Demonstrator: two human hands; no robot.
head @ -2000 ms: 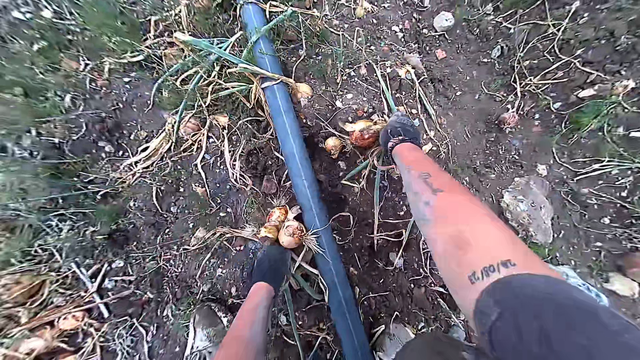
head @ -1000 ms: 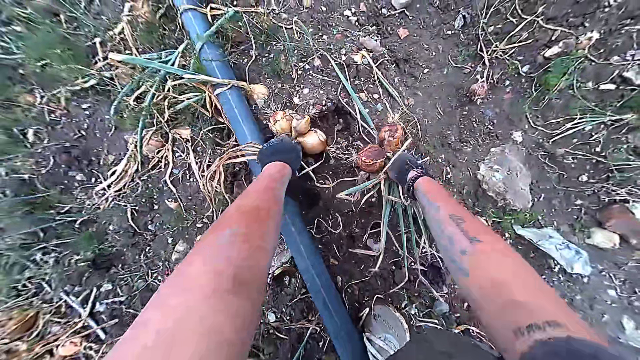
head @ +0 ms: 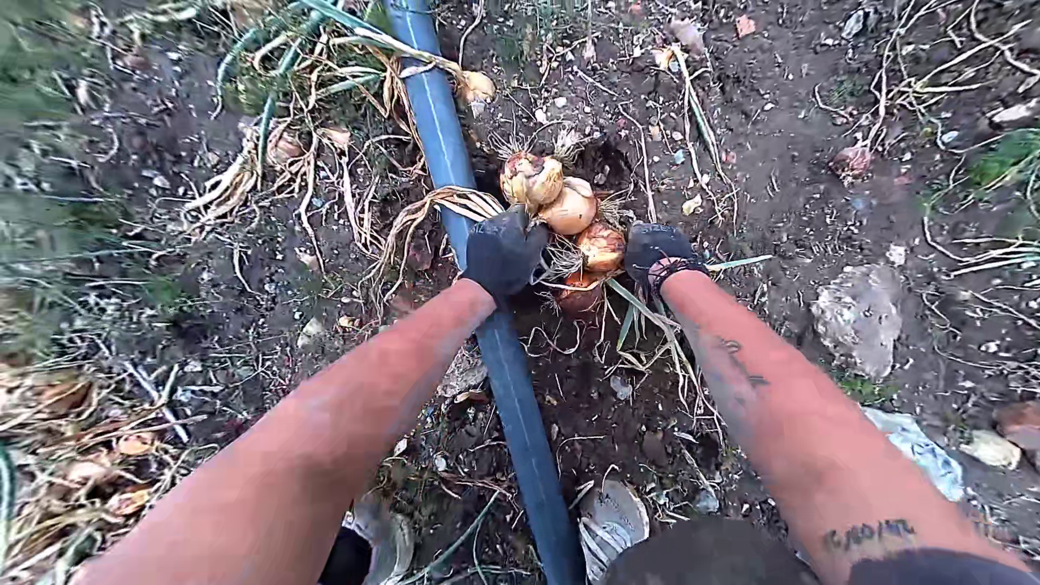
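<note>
Both my hands wear dark gloves. My left hand (head: 505,250) is closed on dry onion leaves just below a cluster of yellow onions (head: 569,205), over the edge of the blue plastic pipe (head: 520,414). On the right, my right hand (head: 660,250) grips the leaves of a brownish onion (head: 601,246); green and dry leaves come out beneath and beside the glove. A redder onion (head: 579,294) lies just under that one, partly covered by roots. The two bunches touch between my hands, with roots sticking out. My fingertips are largely hidden.
More onions with drying leaves (head: 244,175) lie left of the pipe. A single onion (head: 477,86) sits at its right side. A large stone (head: 858,319), a reddish onion (head: 851,162) and a crumpled plastic piece (head: 918,451) are on the soil at right. My shoes (head: 613,524) flank the pipe.
The left bunch, lower left by the pipe in the oldest frame, has moved up and right with my left hand. The two bunches, apart one second ago, now touch.
</note>
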